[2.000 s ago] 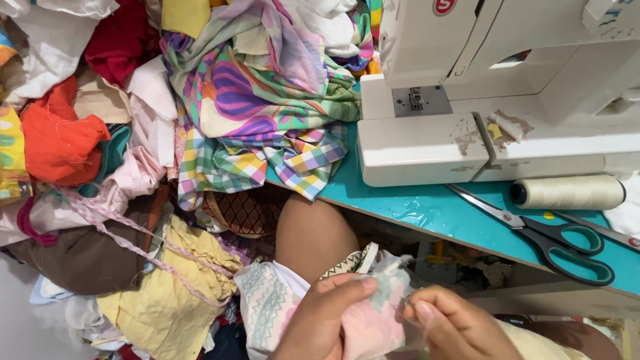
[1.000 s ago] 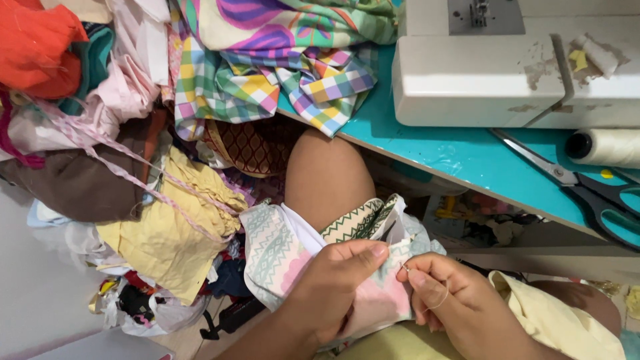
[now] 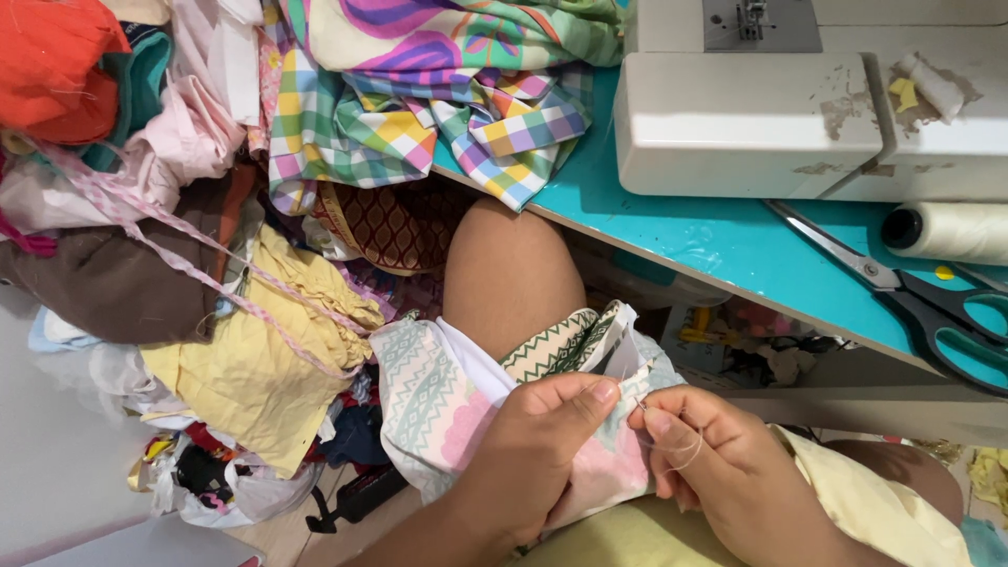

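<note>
My left hand (image 3: 551, 441) pinches the edge of a patterned cloth (image 3: 425, 402) in pink, white and grey-green between thumb and forefinger. The cloth lies across my lap, with a cream strip bearing green zigzags (image 3: 551, 346) at its upper side. Just right of the pinched edge, my right hand (image 3: 701, 449) holds a thin sewing needle (image 3: 642, 405) between thumb and forefinger, its tip close to the cloth. A pale thread (image 3: 693, 457) loops beside my right fingers. Whether the needle tip touches the cloth cannot be told.
A white sewing machine (image 3: 740, 134) stands on the turquoise table (image 3: 598, 181). Black-handled scissors (image 3: 898, 287) and a cream thread cone (image 3: 953, 232) lie right of my hands. Checked fabric (image 3: 354, 134) hangs over the table's edge. Piled clothes (image 3: 228, 370) and a plastic bag (image 3: 252, 496) are at left.
The view has shifted downward since the first frame. My right hand has turned, and the needle between its fingers now shows near the cloth edge. My left hand keeps its hold on the cloth.
</note>
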